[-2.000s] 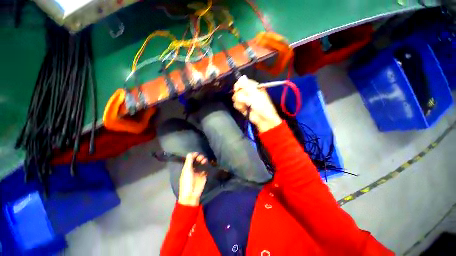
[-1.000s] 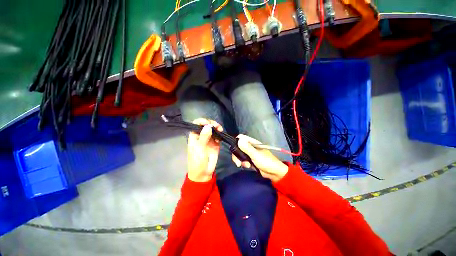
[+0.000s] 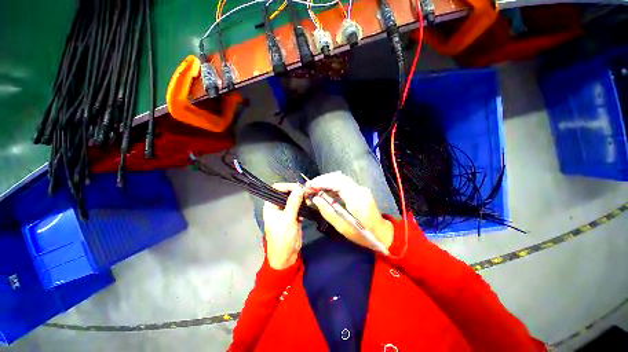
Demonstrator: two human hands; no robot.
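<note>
My left hand (image 3: 284, 230) holds a small bunch of black cables (image 3: 256, 184) over my lap. Their ends fan out to the left, one with a white tip. My right hand (image 3: 354, 210) holds the pale test probe (image 3: 361, 229), its rear end pointing down and right. The fingertips of both hands meet at the bunch, and the exact contact of the probe tip is hard to make out. The red test lead (image 3: 394, 155) runs from the probe past my right wrist and up over the test fixture board (image 3: 251, 60). A black cable hangs from a socket on the board's right part.
Orange clamps (image 3: 180, 93) sit at both ends of the board. A thick black cable bundle (image 3: 103, 75) hangs over the green bench edge at left. A blue bin (image 3: 485, 103) right of my legs holds tangled black cables. Other blue bins (image 3: 138, 213) stand at far left and far right (image 3: 585, 130).
My right hand has come from near the board to my left hand at the lap. Since the last frame the probe has turned more steeply and the cable ends have fanned out.
</note>
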